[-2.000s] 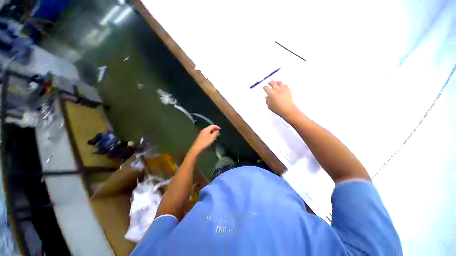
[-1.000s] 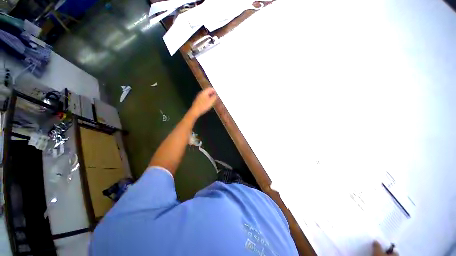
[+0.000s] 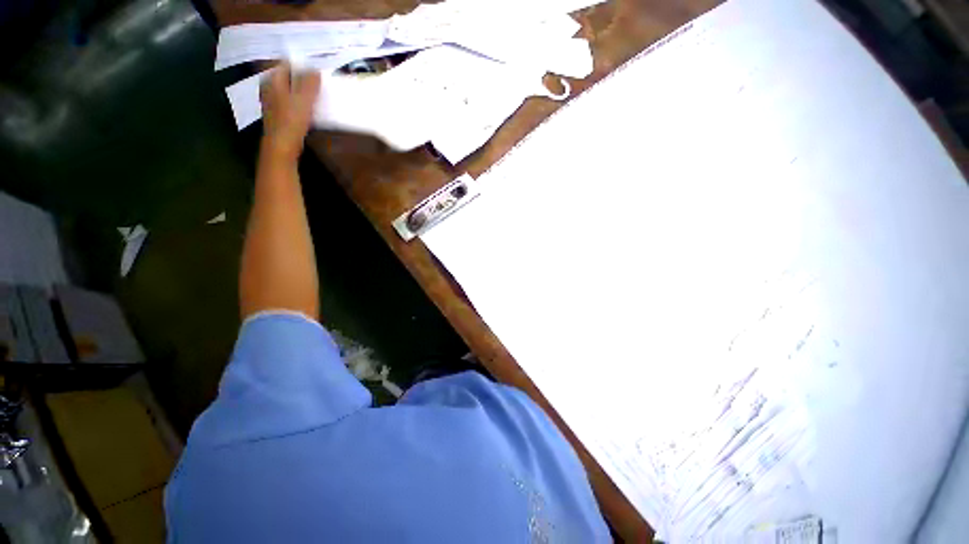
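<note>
My left hand (image 3: 289, 101) is blurred, with its fingers closed at the edge of a loose white paper (image 3: 393, 101) at the table's far left corner. The paper is blurred beside the hand. My right hand is not in view. A huge white marker sheet (image 3: 638, 223) covers the table, with faint lines and small marks toward its near end. A small printed sheet (image 3: 797, 531) is cut off by the bottom edge.
A silver metal plate (image 3: 437, 207) with dark spots lies at the marker sheet's corner. More white sheets (image 3: 298, 40) lie at the far left. The table's brown edge (image 3: 473, 332) borders a dark green floor with scraps (image 3: 133, 250). Cardboard boxes (image 3: 106, 436) stand at the left.
My left hand has moved from the table edge to the loose papers at the far corner. My right hand has gone out of view at the bottom. The view has turned left.
</note>
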